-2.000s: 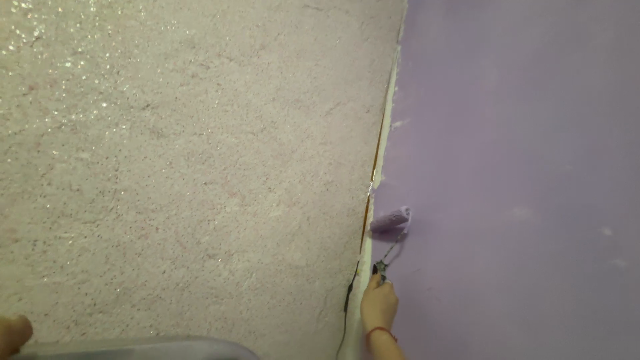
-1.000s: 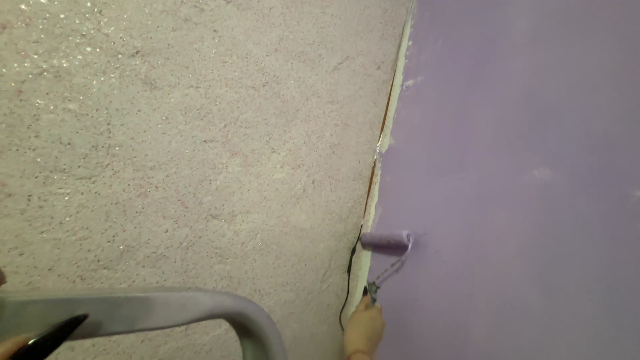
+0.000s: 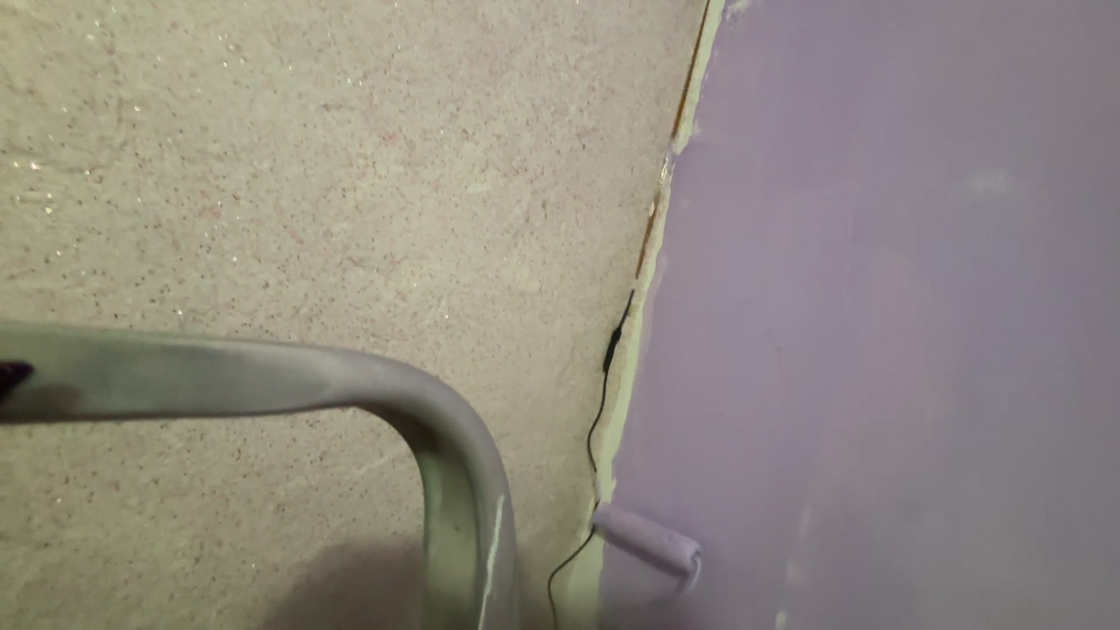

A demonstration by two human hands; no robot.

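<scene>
A small paint roller (image 3: 647, 541) with a lilac sleeve lies against the purple wall (image 3: 875, 315), its left end at the unpainted pale strip in the corner. Only the upper bend of its wire frame shows; the handle and my right hand are out of view below. At the far left edge, a dark pointed tip, seemingly a fingernail of my left hand (image 3: 13, 378), overlaps a bent grey metal rail (image 3: 245, 376). The rest of that hand is hidden, so its grip cannot be told.
The rail curves down through the lower middle, close to the camera. A speckled, textured wall (image 3: 289, 192) fills the left side. Along the corner hangs a thin black cable (image 3: 602, 402) with a thicker part, beside the pale strip (image 3: 626, 389). A brown line runs above it.
The roller has moved down along the corner. My right hand, seen on its handle earlier, has left the view. The view has shifted, and more of the grey rail shows.
</scene>
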